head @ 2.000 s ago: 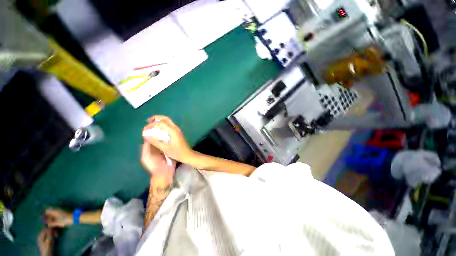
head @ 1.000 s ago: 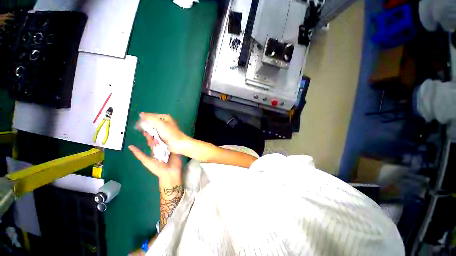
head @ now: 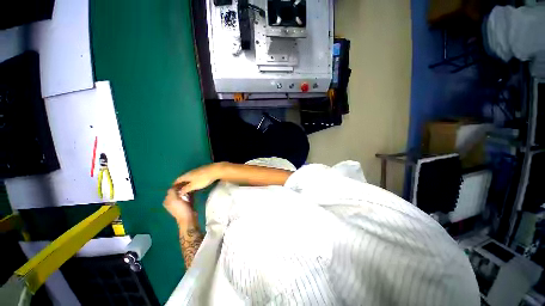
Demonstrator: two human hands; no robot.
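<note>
My left hand (head: 177, 207), with a tattooed forearm, and my right hand (head: 199, 178) are pressed together over the green bench mat (head: 149, 113). A small white bit of a crumpled wipe (head: 184, 196) shows between them; the rest is hidden by my fingers. The hands are slightly blurred. Yellow-handled side cutters (head: 105, 177) and a thin red stick (head: 94, 156) lie on a white sheet (head: 72, 128) to the left.
A black tray (head: 27, 113) lies at the left edge. A yellow post (head: 66, 248) and a white roll (head: 139, 247) are at lower left. A white bench machine (head: 269, 83) with a red button stands beyond the bench. Racks and a cardboard box (head: 441, 138) are at right.
The view has turned, so the machine and cutters sit differently in the picture. My hands were apart around the wipe and have closed together, hiding most of it.
</note>
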